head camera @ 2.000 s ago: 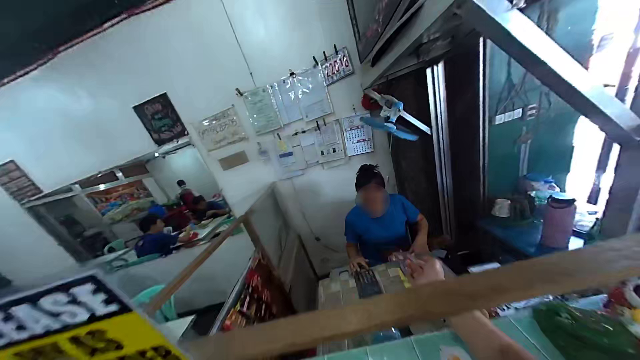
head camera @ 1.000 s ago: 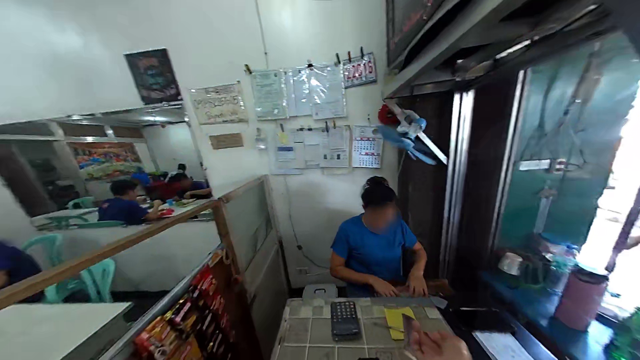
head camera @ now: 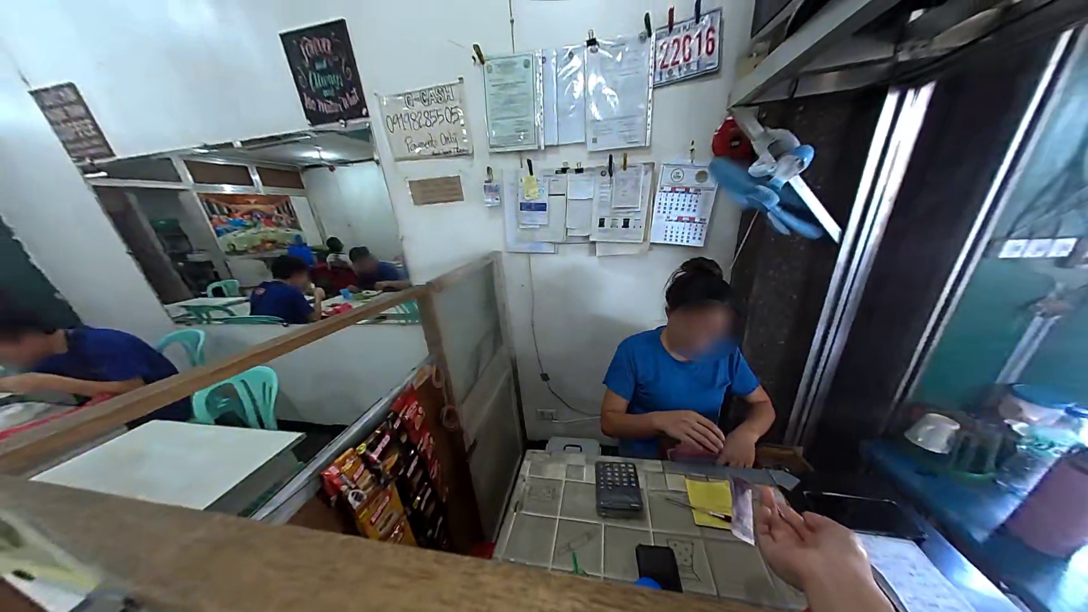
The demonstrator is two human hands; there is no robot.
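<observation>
My right hand point(head camera: 803, 540) reaches over the tiled counter point(head camera: 531, 523) from the lower right, palm turned up. A purplish banknote point(head camera: 742, 511) is at its fingertips, apparently held between them. Just left of the note lies a yellow paper point(head camera: 709, 500) with a pen on it. A black calculator point(head camera: 619, 488) rests farther left, and a small dark case point(head camera: 658, 567) lies near the front. Behind the counter a person in a blue shirt point(head camera: 680, 382) sits with both hands low at its far edge, over a reddish item. My left hand is out of view.
A wooden rail point(head camera: 340, 557) crosses the foreground. Snack packets point(head camera: 382, 476) hang left of the counter beside a wooden partition point(head camera: 467, 340). A blue fan point(head camera: 769, 183) is mounted above. Cups and a pink container point(head camera: 1054, 501) stand at right. Other people sit at tables on the left.
The view has swung and levelled, showing more of the counter and the dining area. The seated person's hands, spread over the counter two seconds ago, are now close together at its far edge.
</observation>
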